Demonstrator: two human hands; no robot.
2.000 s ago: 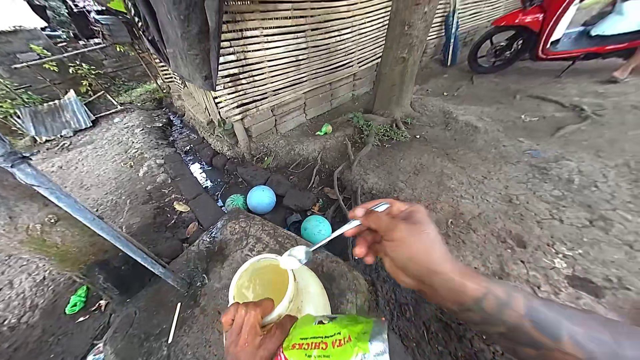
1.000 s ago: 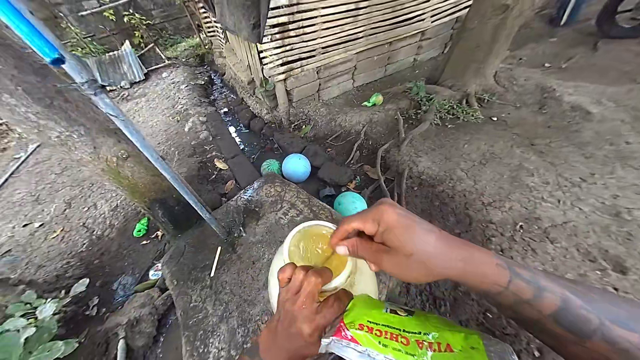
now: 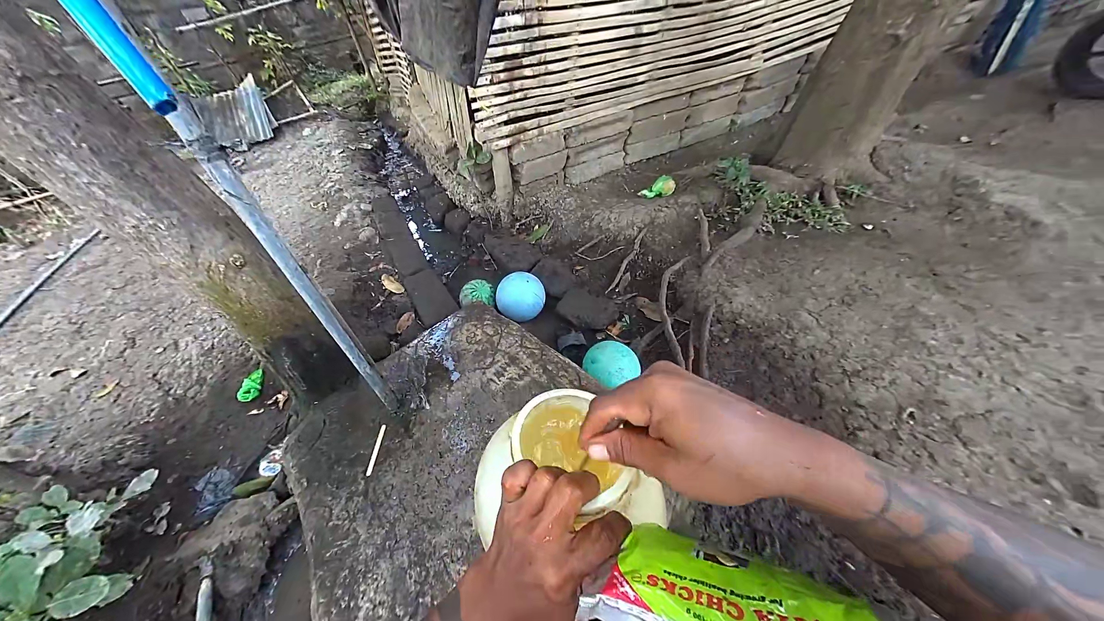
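Observation:
A cream plastic container (image 3: 487,483) with a round open mouth stands on a stone slab, with yellowish liquid (image 3: 552,434) inside. My left hand (image 3: 552,535) grips the near side of its rim. Over the right side of the mouth, my right hand (image 3: 681,431) pinches a spoon, whose handle is mostly hidden by my fingers and whose bowl is down in the liquid. A green and red Vita Chicks packet (image 3: 733,578) lies close against my left hand at the bottom edge; whether the hand also holds it, I cannot tell.
The stone slab (image 3: 371,509) has a small stick (image 3: 376,450) on it. A metal pole (image 3: 285,250) rises at its left beside a leaning trunk (image 3: 147,190). Beyond lie a blue ball (image 3: 520,297), a teal ball (image 3: 611,364), a green ball (image 3: 477,293), a drainage channel (image 3: 410,207) and roots (image 3: 668,310).
The spoon, held above the container's mouth two seconds ago, is now lowered into the liquid by my right hand. My left hand stays at the rim. The view has shifted left.

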